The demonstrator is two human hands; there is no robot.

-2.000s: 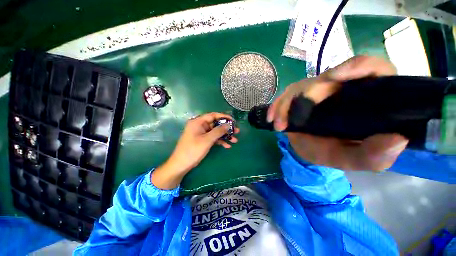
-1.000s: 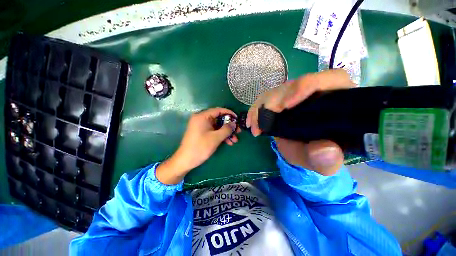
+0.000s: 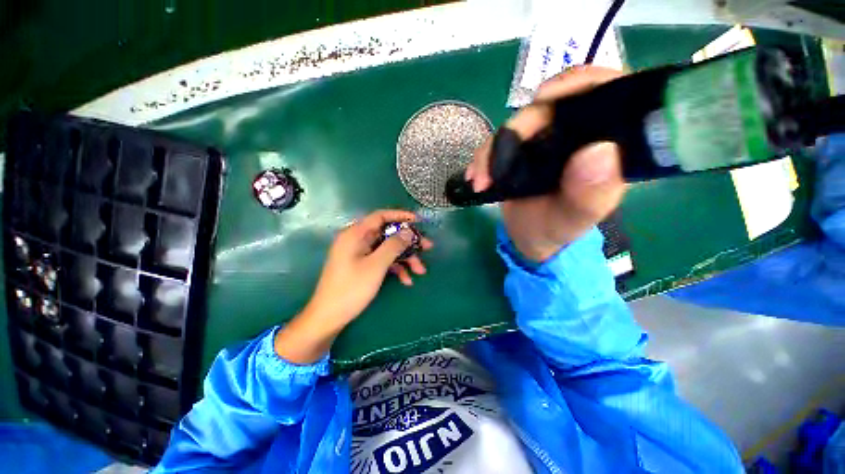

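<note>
My left hand (image 3: 357,268) holds a small dark round unit (image 3: 399,237) with shiny bits between its fingertips, over the green mat. My right hand (image 3: 556,176) grips a thick black electric screwdriver (image 3: 639,125) with a green-and-white label. The driver's narrow black nose is at the lower right part of the round screw dish (image 3: 435,148); whether its tip touches the screws cannot be told. The driver is apart from the unit. A second unit (image 3: 276,189) lies on the mat left of the dish.
A black compartment tray (image 3: 139,236) lies at the left, with several shiny units in its left pockets. Plastic bags (image 3: 547,56) lie beyond the dish. A pale sheet (image 3: 767,196) and a dark flat object (image 3: 613,243) are at the right. A worn white rail (image 3: 222,79) edges the bench.
The driver's nose has moved from the unit in my left hand to the screw dish, and its rear end has swung up. The dark flat object has come into view.
</note>
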